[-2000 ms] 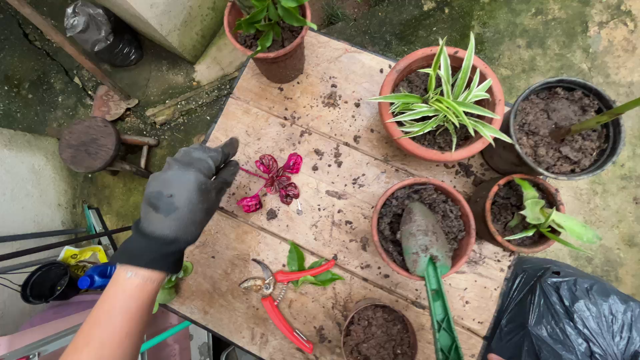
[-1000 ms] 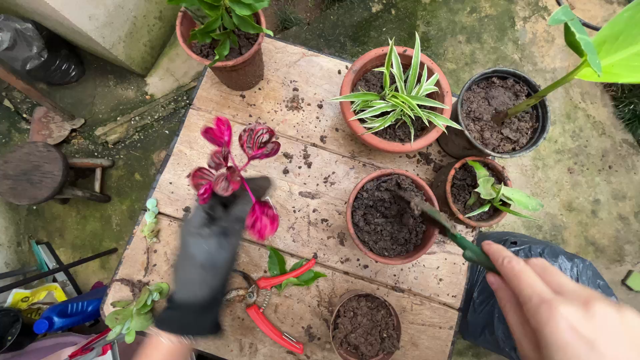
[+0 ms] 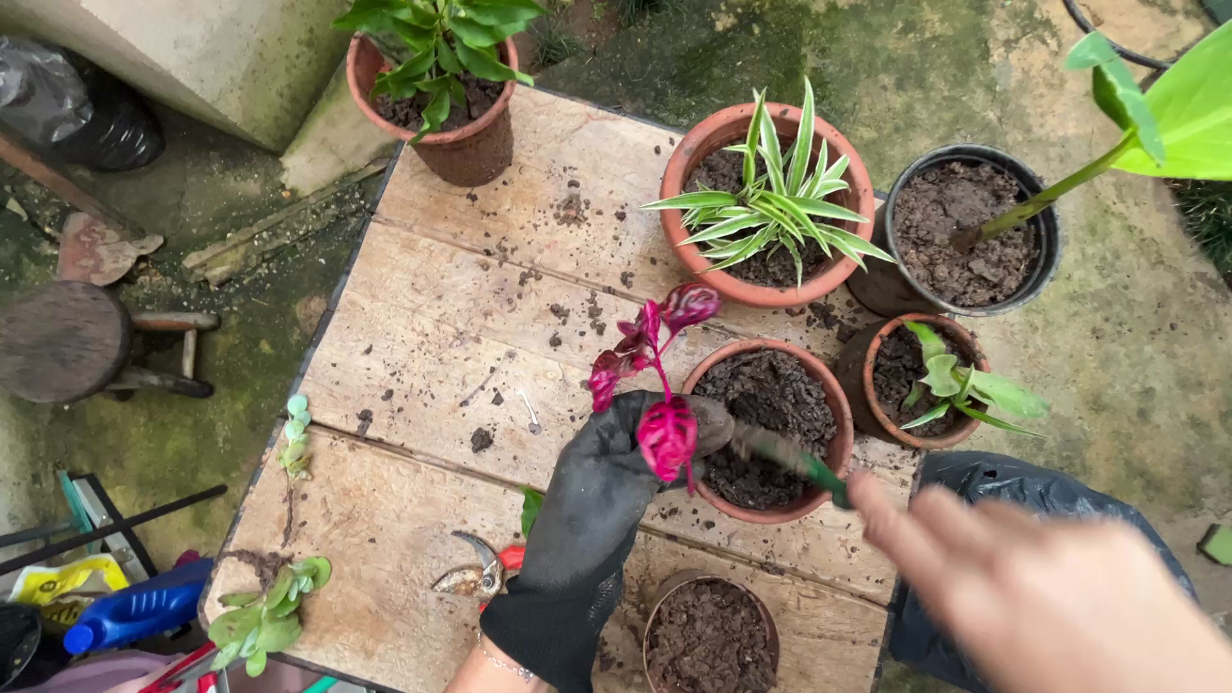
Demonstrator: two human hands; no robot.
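My left hand (image 3: 602, 510), in a dark glove, holds a magenta-leaved cutting (image 3: 664, 385) between its fingers, at the left rim of a terracotta pot of soil (image 3: 770, 385). My bare right hand (image 3: 1020, 577), blurred, grips the green handle of a garden trowel (image 3: 794, 457). The trowel's blade lies over that pot, its tip close to the gloved fingertips; whether they touch is unclear. Red-handled pruning shears (image 3: 476, 568) lie on the wooden table (image 3: 423, 337), partly hidden behind my left forearm. A smaller pot of soil (image 3: 712, 635) stands between my arms.
A potted spider plant (image 3: 770, 207), a black pot (image 3: 972, 231) with a big-leaved plant and a small potted plant (image 3: 924, 380) stand at the right. A leafy pot (image 3: 438, 106) is at the table's far corner. Succulent cuttings (image 3: 265, 616) lie left; a black plastic bag (image 3: 1049, 500) sits right.
My left hand has picked up the magenta cutting from the table and carried it right to the soil pot. My right hand has come into view, holding the trowel that stood in that pot.
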